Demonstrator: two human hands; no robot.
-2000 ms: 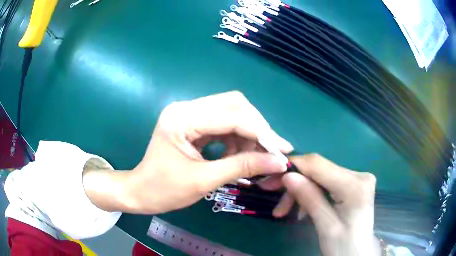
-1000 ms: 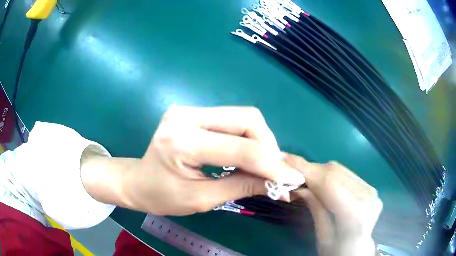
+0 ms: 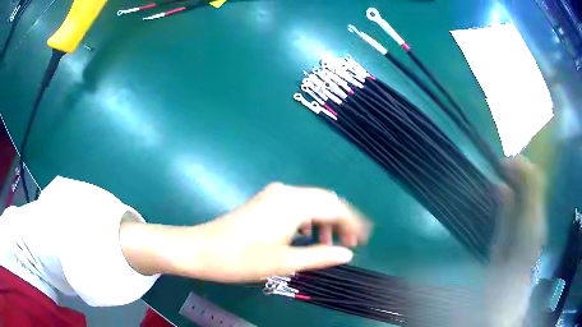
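My right hand [image 3: 520,223], blurred at the right, holds two black cable leads [image 3: 447,96]. Their ring terminals, white marker sleeves and short red bands point up and left above the large bundle. The large bundle of black leads [image 3: 408,159] lies fanned on the green mat, its white-sleeved ends [image 3: 332,86] at upper left. My left hand [image 3: 287,236] is near the middle, slightly blurred, its thumb and fingers apart and nothing seen between them. It is over the ends of a second bundle [image 3: 357,290] near the bench's front edge.
A yellow heat gun handle [image 3: 76,25] with a black cord is at upper left. Two spare leads [image 3: 163,13] lie at the top. A white paper sheet [image 3: 510,83] is at upper right. A steel ruler [image 3: 210,313] lies at the near edge of the green mat [image 3: 159,115].
My hands have parted. My right hand has moved right and up with the two leads, whose ends have left my left fingers. My left hand has opened. The view has shifted.
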